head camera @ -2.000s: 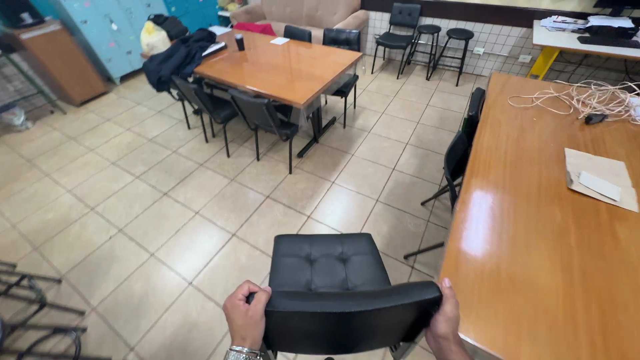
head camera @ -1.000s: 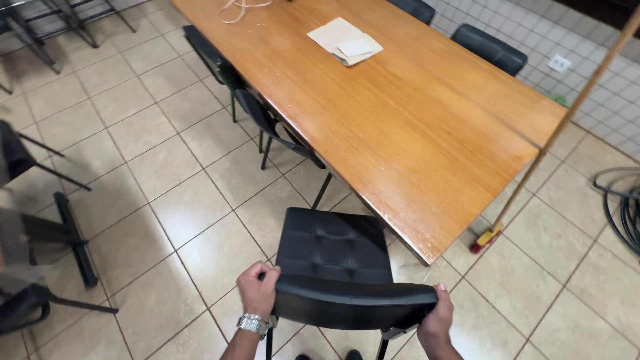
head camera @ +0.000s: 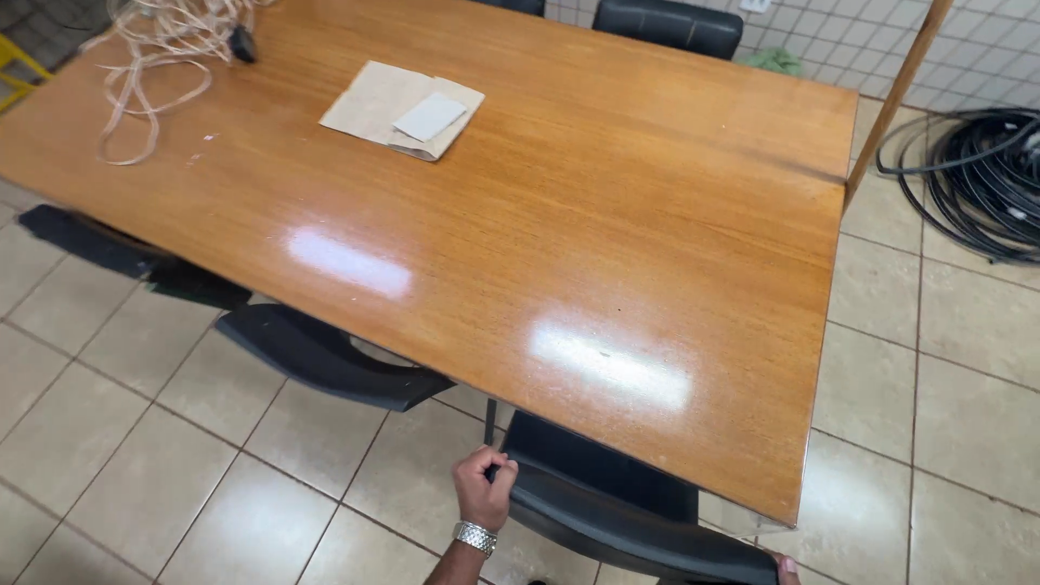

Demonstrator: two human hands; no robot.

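Note:
A black padded chair (head camera: 634, 524) stands at the long near side of a wooden table (head camera: 504, 219), its seat partly under the tabletop. My left hand (head camera: 485, 487), with a metal-band watch at the wrist, is closed around the left end of the chair's backrest. At the backrest's right end, by the bottom edge of the view, only the fingers of my right hand (head camera: 786, 570) show, holding that end. Another black chair (head camera: 325, 357) stands to the left along the same side, apart from the held one.
On the table lie a brown paper envelope (head camera: 366, 110) with a white paper (head camera: 429, 117) and tangled pale cord (head camera: 175, 32). A wooden pole (head camera: 898, 97) leans at the right end. Coiled black cable (head camera: 983, 179) lies on the floor; another chair (head camera: 666, 28) stands at the far side.
Held in both hands, the chair has turned and moved up to the table, its seat now partly beneath the tabletop. Earlier it stood out on the floor beside the table. The view has swung right.

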